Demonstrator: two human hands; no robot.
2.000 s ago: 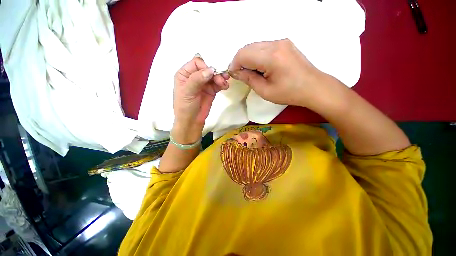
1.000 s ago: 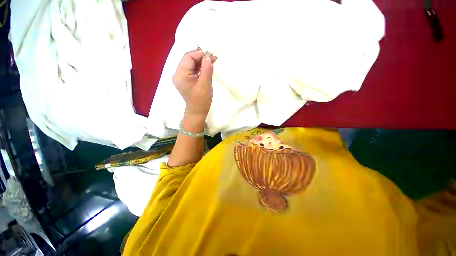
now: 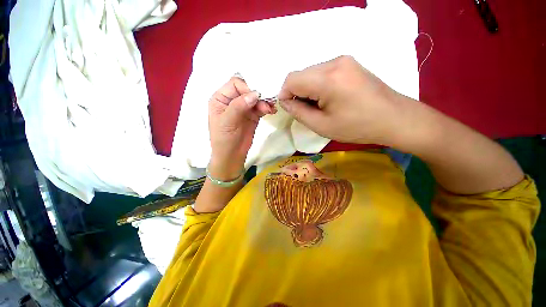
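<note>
The white garment piece lies spread over the red table under both hands. My left hand pinches a bit of it between thumb and fingers, with a bracelet at the wrist. My right hand is close beside it, its thumb and forefinger pinched together at the left fingertips. A tiny thin glint, probably the needle, shows between the two sets of fingertips; its details are too small to tell. A loop of fine white thread lies on the red cloth to the right of the garment.
A large crumpled white garment pile hangs over the table's left side. A dark slim tool lies at the upper right on the red tablecloth. Dark equipment stands at the lower left, and a patterned yellow-black item lies beside my left forearm.
My right hand, out of view one second ago, is back at my left fingertips. My left hand still pinches the cloth. The garment's right part has shifted, and a thread loop now shows.
</note>
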